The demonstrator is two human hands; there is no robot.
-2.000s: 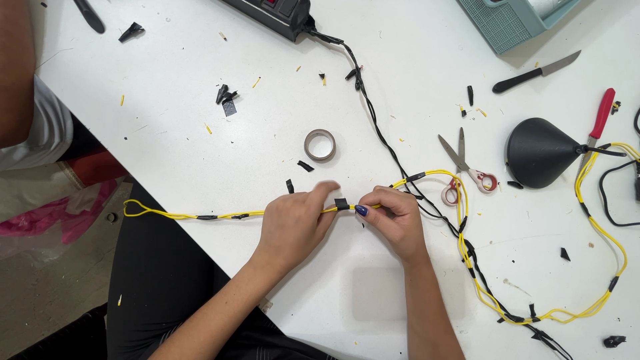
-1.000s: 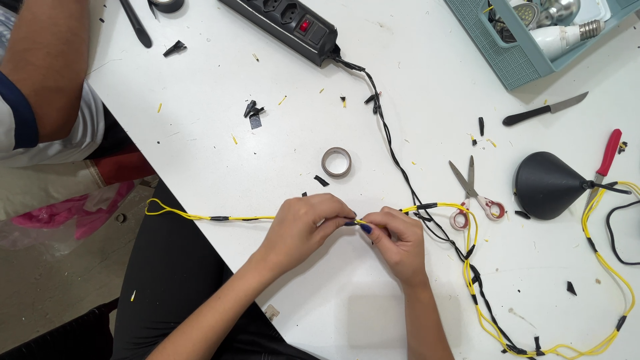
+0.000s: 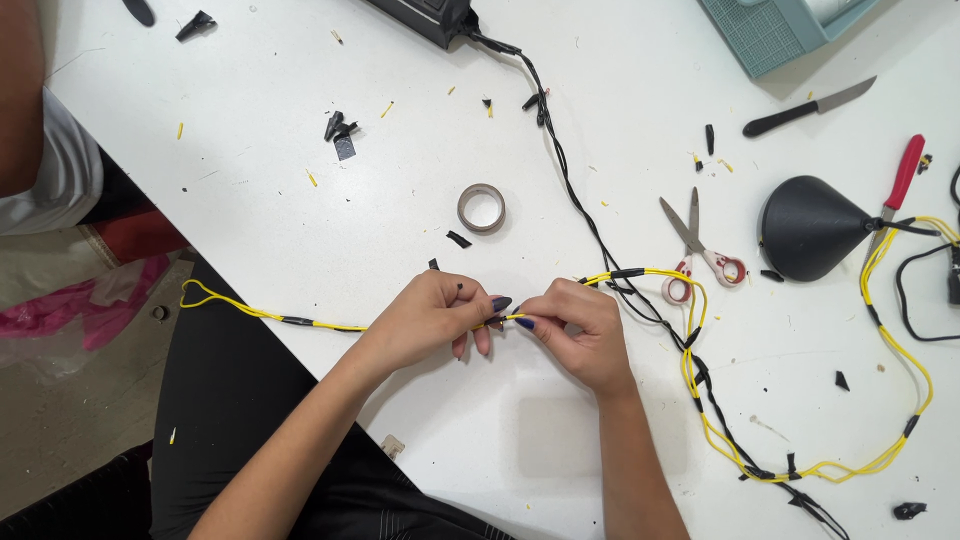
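My left hand pinches the yellow wire pair beside a short wrap of black tape. Close to its right, my right hand grips the same wires between thumb and fingertips. Leftward the wires run past the table edge and end in a loop; rightward they curve through several black tape bands to a black cone-shaped lamp part. A roll of tape lies behind my hands. Scissors with red and white handles rest right of them, near where a black cable crosses the yellow wires.
At the back are a black power strip and a teal basket. A black-handled knife and a red-handled knife lie at the right. Tape scraps and wire bits dot the white table. A person's arm is at the upper left.
The black tape piece that stood up as a flap between my hands two seconds ago now lies around the wires. Both hands stay on the yellow wires.
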